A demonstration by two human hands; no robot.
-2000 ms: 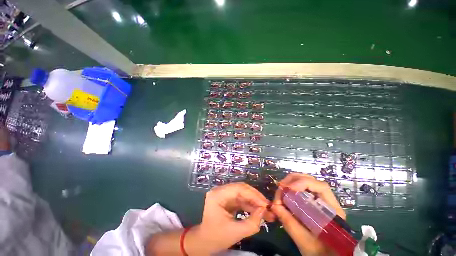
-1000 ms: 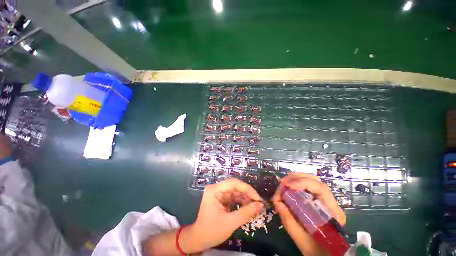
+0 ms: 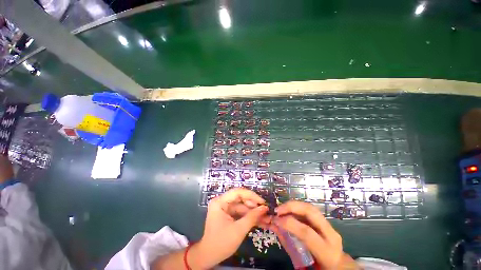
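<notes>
My left hand (image 3: 227,224) pinches a small dark component (image 3: 271,210) between thumb and fingers, over the tray's front edge. My right hand (image 3: 316,232) meets it there, fingertips touching the component, and holds the handheld tool (image 3: 293,247); its clear pinkish front shows and its rear is mostly hidden under the hand. The clear blister tray (image 3: 337,132) lies beyond both hands, with rows of coppery-red components (image 3: 248,142) on its left and loose darker ones (image 3: 354,173) on its right. Small white pieces (image 3: 265,240) lie in a pile below the hands.
A white bottle (image 3: 74,109) leans in a blue bin (image 3: 122,118) at left, above a white paper (image 3: 108,162). A crumpled tissue (image 3: 180,145) lies left of the tray. A blue controller (image 3: 472,182) stands far right. Another person's sleeve (image 3: 29,227) is at lower left. A cream strip (image 3: 295,88) runs behind.
My right hand has turned; the tool now points more steeply upward and its red barrel is mostly covered. The fingertips of both hands have come together at the component. The view has shifted slightly.
</notes>
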